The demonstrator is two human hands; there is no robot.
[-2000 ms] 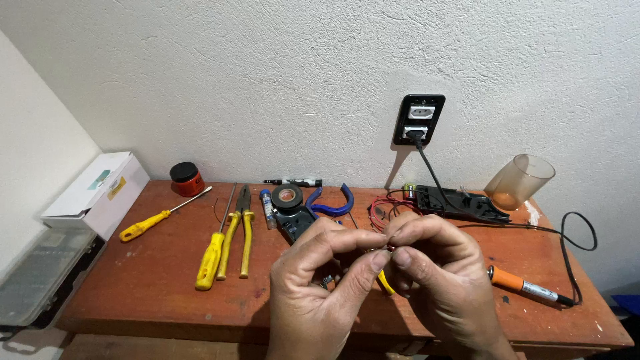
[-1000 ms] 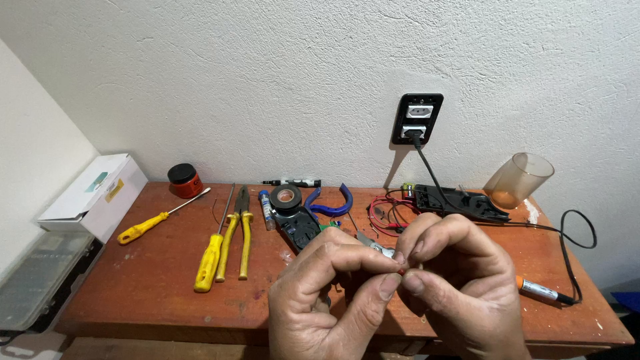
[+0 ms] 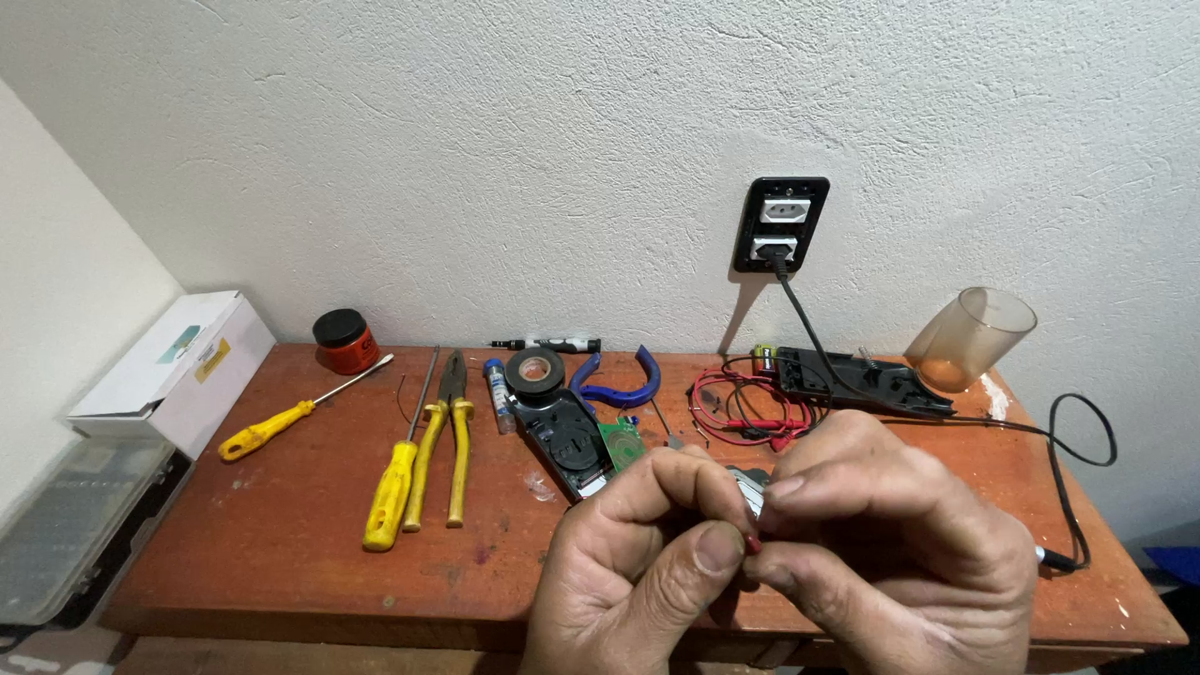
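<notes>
My left hand (image 3: 647, 562) and my right hand (image 3: 891, 544) meet above the front edge of the wooden table. A small red piece (image 3: 752, 544), too hidden to name exactly, is pinched between my left thumb and forefinger. The fingertips of my right hand close on its other side. Behind my hands lie an opened black plastic housing (image 3: 562, 436), a green circuit board (image 3: 622, 443) and coiled red and black test leads (image 3: 712, 436). A roll of black electrical tape (image 3: 534, 373) rests at the housing's upper end, near blue-handled pliers (image 3: 619, 397).
Yellow-handled screwdrivers (image 3: 389, 497) and combination pliers (image 3: 454, 403) lie left, near a red jar (image 3: 345, 342) and a white box (image 3: 178, 366). Another black housing part (image 3: 862, 380) and a tinted glass (image 3: 975, 342) stand right. A black cord (image 3: 797, 305) runs from the wall outlet (image 3: 783, 225) across the table.
Both hands have moved slightly down and right, their fingertips still together. The orange-handled tool at the right, visible earlier, is now mostly behind my right hand.
</notes>
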